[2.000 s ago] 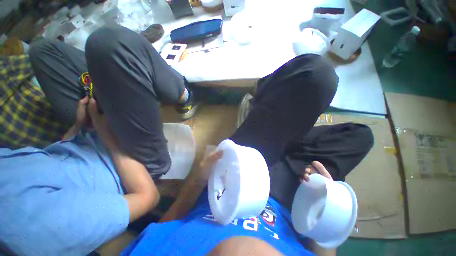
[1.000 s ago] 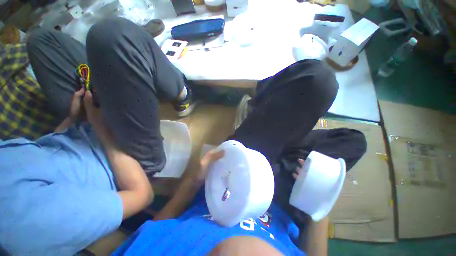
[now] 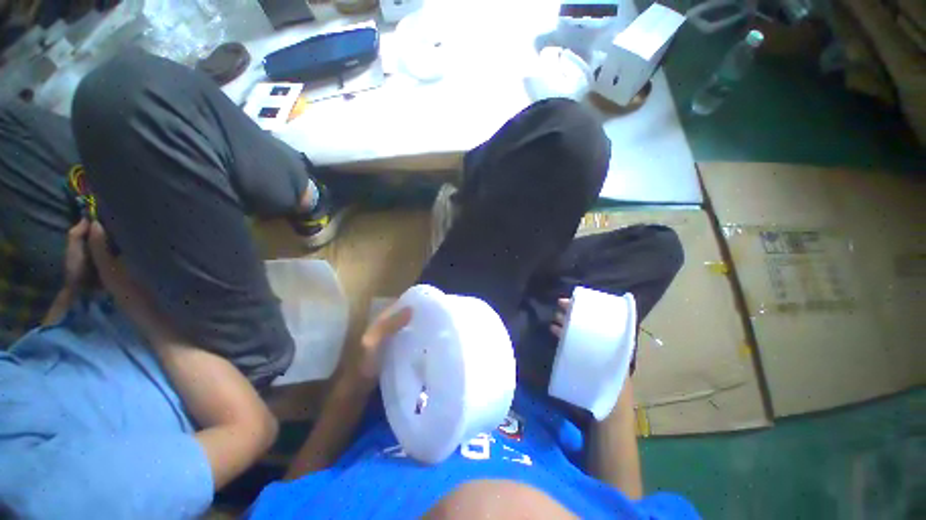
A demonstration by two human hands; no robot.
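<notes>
A white round plastic shell (image 3: 477, 371) is held above my lap, its flat face turned to the left, with a small dark and reddish part near the middle of that face. My left hand (image 3: 384, 335) grips its upper left rim; the fingers show there. A second white shell (image 3: 593, 352) is at the right, tilted on edge. My right hand (image 3: 559, 317) holds it; only some fingertips show at its left edge, and the rest of the hand is hidden behind the shell. The two shells are apart.
A low white table (image 3: 406, 132) ahead holds a dark blue case (image 3: 322, 53), a white box (image 3: 640, 51) and white round parts. A bottle (image 3: 727, 73) stands on the green floor. Cardboard (image 3: 812, 284) lies at right. A person in light blue (image 3: 96, 416) sits close at left, holding coloured wires.
The view has swung right, so the surroundings sit further left. The right shell has turned from showing its hollow side to showing its side wall. The left shell's face has turned slightly further left.
</notes>
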